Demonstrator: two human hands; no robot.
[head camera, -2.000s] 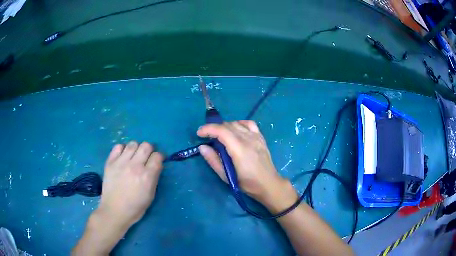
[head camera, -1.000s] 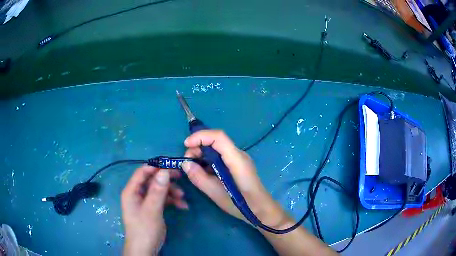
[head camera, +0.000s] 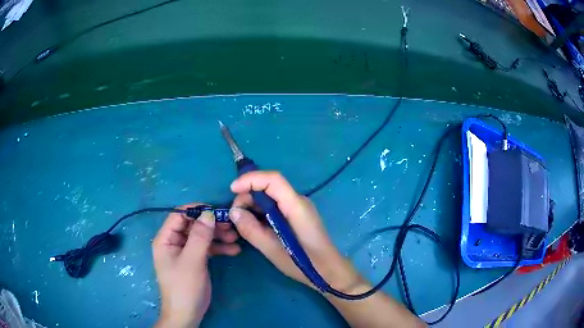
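Note:
My left hand (head camera: 186, 253) pinches the left part of the dark inline controller (head camera: 222, 216), which shows a row of pale marks. My right hand (head camera: 275, 221) holds the dark blue soldering iron (head camera: 285, 238), its bare tip pointing up and left, away from the controller. My right thumb touches the controller's right end. The thin black USB cable (head camera: 147, 210) runs left to a coiled bundle (head camera: 86, 254) with a small plug. On the other side the cable runs up right to stripped wire ends on the green strip.
A blue plastic tray (head camera: 471, 255) at the right holds the dark grey soldering station (head camera: 512, 192) and a white card (head camera: 477, 179). The iron's cord (head camera: 400, 253) loops between my right hand and the tray. More cables (head camera: 486, 56) lie on the darker green strip (head camera: 256, 64).
My left hand has moved from the cable to the controller and now pinches it. The iron's tip has swung left. The coiled bundle has shifted slightly down, and the stripped end has moved up and left.

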